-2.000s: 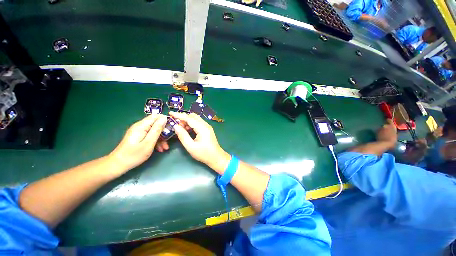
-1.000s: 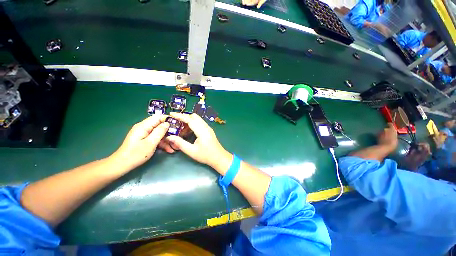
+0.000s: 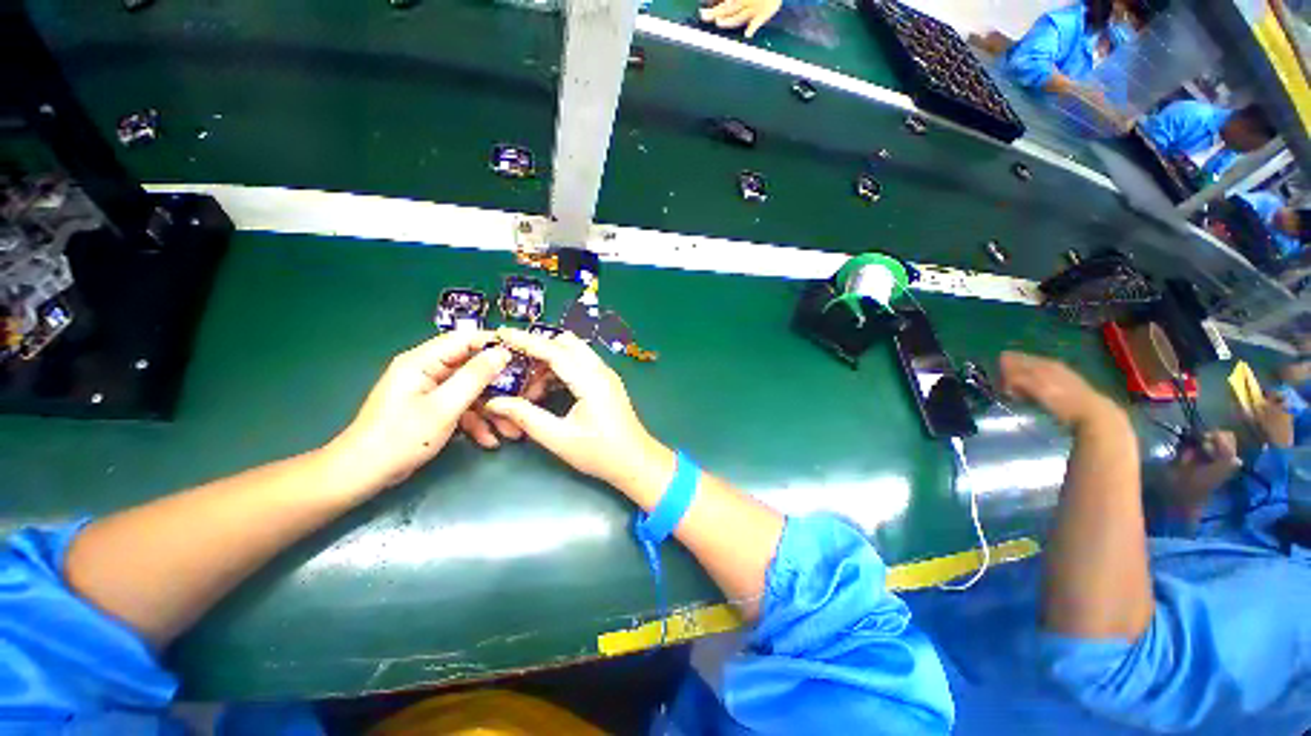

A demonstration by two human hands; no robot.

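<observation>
My left hand (image 3: 410,403) and my right hand (image 3: 582,410) hold one small dark watch module (image 3: 509,377) between their fingertips, just above the green mat. The fingers cover part of it. Two similar modules lie on the mat just beyond my hands, one at the left (image 3: 462,308) and one at the right (image 3: 522,299). Another dark piece shows partly behind my right fingers. Dark flex cables with orange tails (image 3: 611,331) lie to the right of the modules, near the metal post. A blue strap is on my right wrist.
A black fixture (image 3: 122,316) stands at the left. A white rail (image 3: 360,214) and post (image 3: 587,130) border the green conveyor (image 3: 388,101) carrying modules. A green-rimmed reel (image 3: 871,285) and black phone-like device (image 3: 935,381) lie right. A neighbouring worker's arm (image 3: 1096,489) reaches in at the right.
The modules on the conveyor have shifted left, and one now shows left of the post. The held module has tilted slightly between my fingers. The neighbour's arm has lifted and moved left, towards the phone-like device.
</observation>
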